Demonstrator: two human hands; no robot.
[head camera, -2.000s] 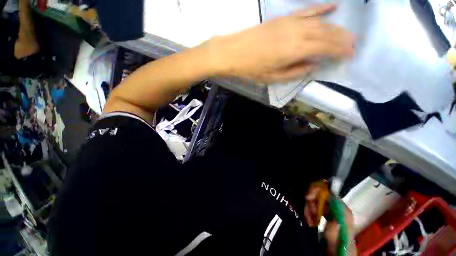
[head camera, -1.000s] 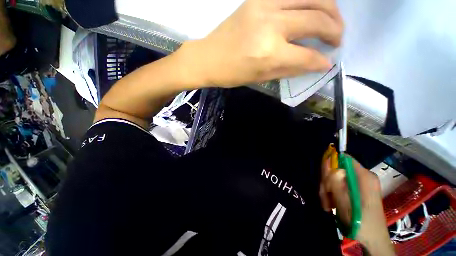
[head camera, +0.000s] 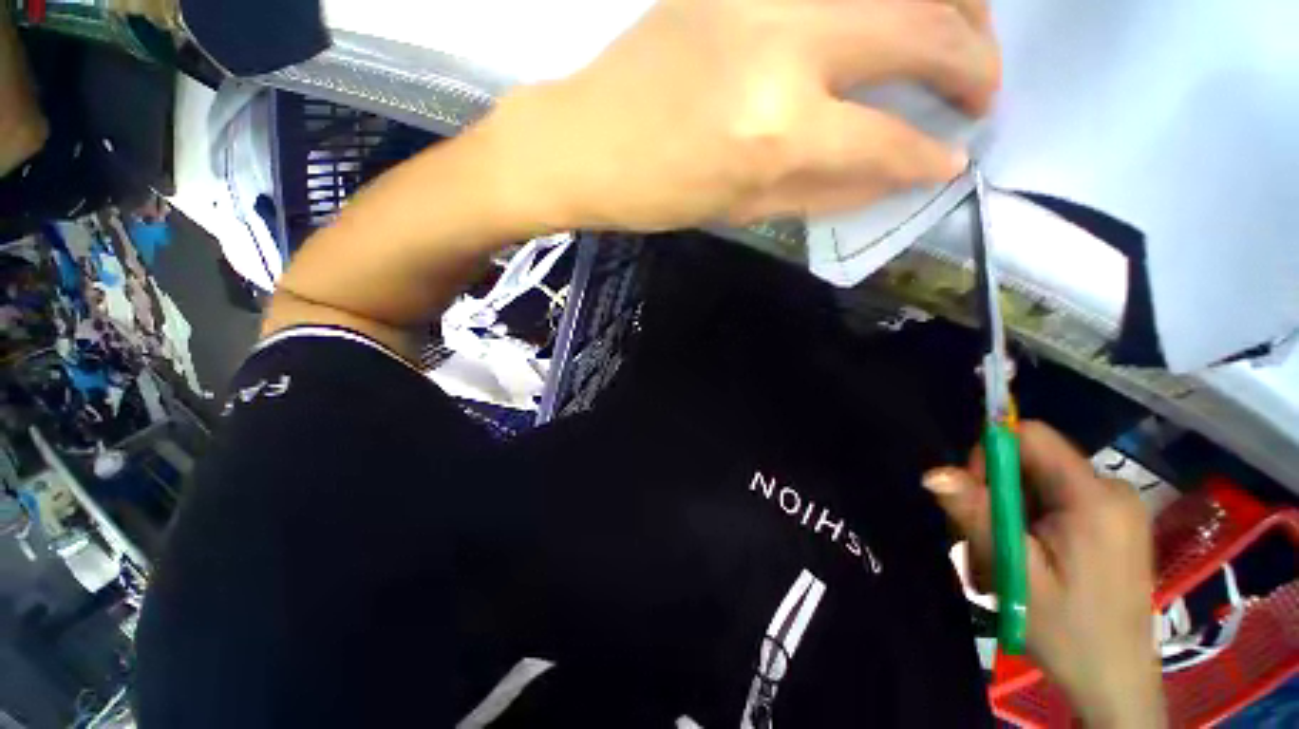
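Note:
Pale garment cloth (head camera: 1140, 157) lies over the table edge at the upper right, with a black fabric piece (head camera: 1118, 264) at its lower edge. My left hand (head camera: 798, 114) pinches the pale cloth between thumb and fingers. A stitched corner of it (head camera: 862, 242) hangs below my left hand. My right hand (head camera: 1068, 548) holds the scissors (head camera: 1003, 499) by their green handle. The long silver blades point up and their tips meet the cloth just beside my left fingertips. The blades look nearly closed. The cut point is partly hidden by my left fingers.
The white table edge (head camera: 406, 86) runs diagonally across the top. Dark cloth (head camera: 257, 32) hangs over it at upper left. Below are a dark crate (head camera: 577, 321) with white strips and, at lower right, a red basket (head camera: 1225, 570). Another person's arm (head camera: 17, 107) shows at far left.
My right hand has raised the scissors from low down to the cloth and then turned them. My left hand, flat on the cloth before, now pinches it. The dark cloth piece has shifted right.

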